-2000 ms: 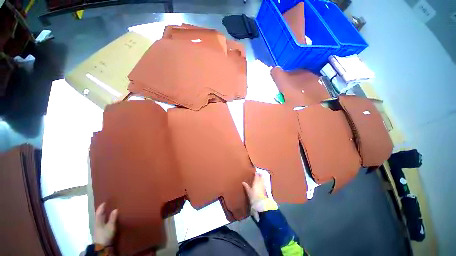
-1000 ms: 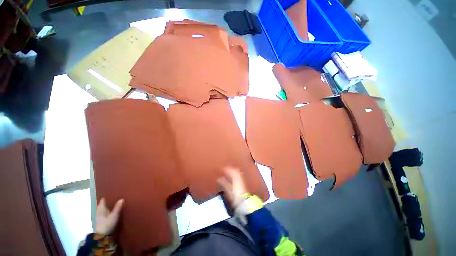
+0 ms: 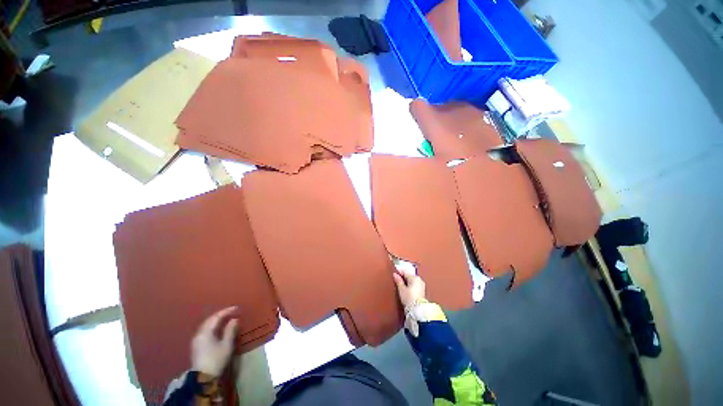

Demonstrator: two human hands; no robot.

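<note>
A stack of rust-brown mat panels lies on the near left of the table. My left hand is over its lower right part with curved fingers, holding nothing visible. A second rust-brown panel stack lies beside it, with a notch in its near edge. My right hand has its fingertips at this stack's right edge; whether they grip a panel is unclear. A notched panel stack lies just right of that hand.
More mat stacks continue rightward. A wide mat pile lies at the far middle, beside a kraft sheet. Blue bins and white folded items stand at the far right. Brown panels show at the left edge.
The long notched panel shape on the left stack no longer shows; a shorter top panel lies there. My right hand moved from above the second stack to its right edge. The view shifted slightly.
</note>
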